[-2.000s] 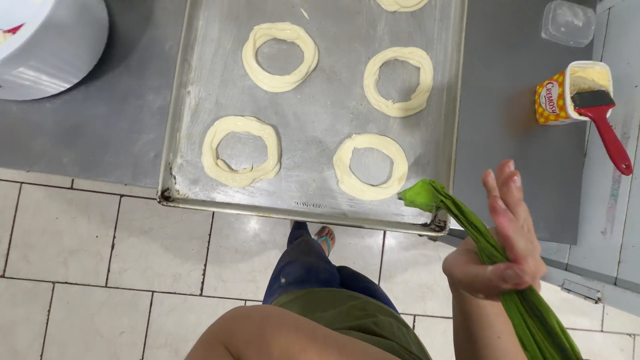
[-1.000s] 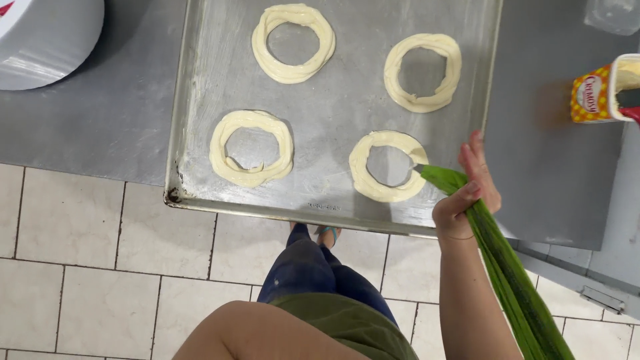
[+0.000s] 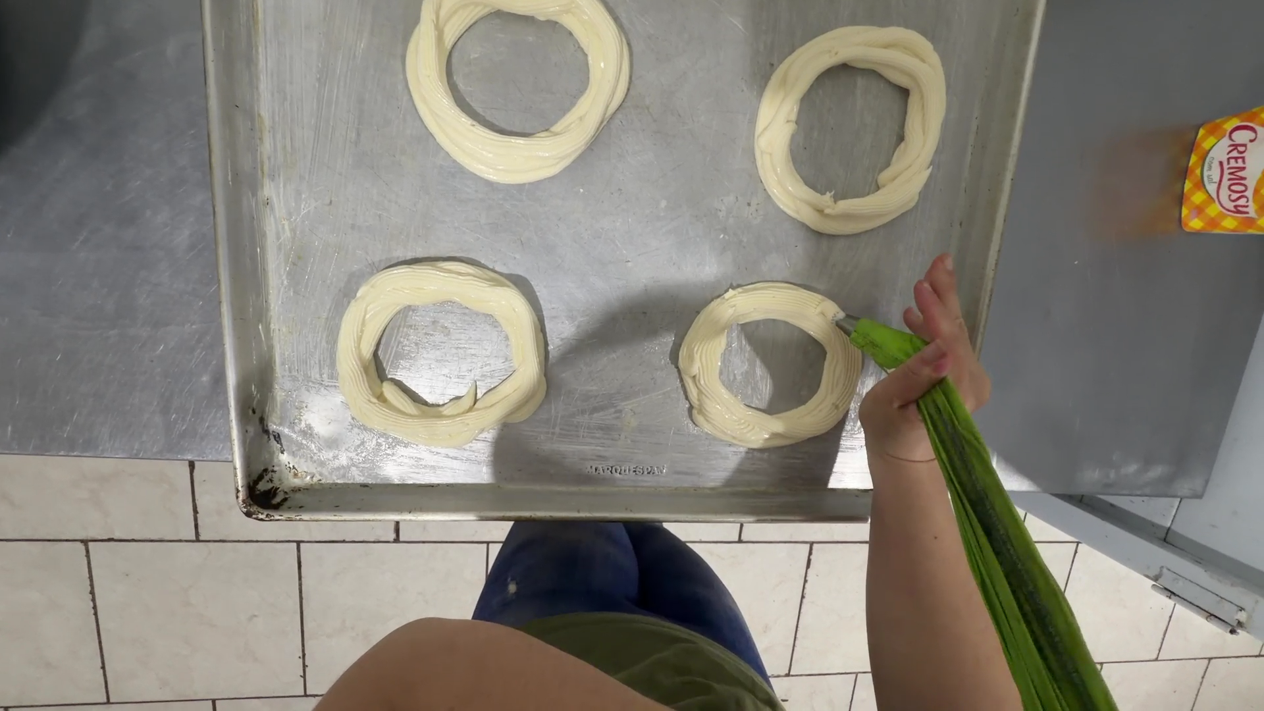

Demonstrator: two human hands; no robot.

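My left hand [image 3: 923,380] is around the lower part of a green piping bag [image 3: 973,484], its thumb lying across the cloth and its fingers partly extended. The bag's metal nozzle [image 3: 846,323] touches or nearly touches the upper right of a ridged ring of piped pale dough [image 3: 711,380]. Another piped ring [image 3: 360,360] lies to its left, with a small peak at its inner edge. Farther up are two more rings, one at the left [image 3: 425,89] and one at the right [image 3: 775,128]. All four rest on a metal baking tray [image 3: 612,237]. My right hand is out of view.
The tray stands on a grey metal table [image 3: 109,257], its near rim [image 3: 553,504] close to the table's front edge. A yellow and orange Cremosy tub [image 3: 1229,173] stands at the right. Below are floor tiles [image 3: 188,612] and a metal hinge [image 3: 1200,597] at lower right.
The nozzle has gone from the right side of the near right ring to its upper right, my left hand staying around the bag. The view has moved closer to the tray.
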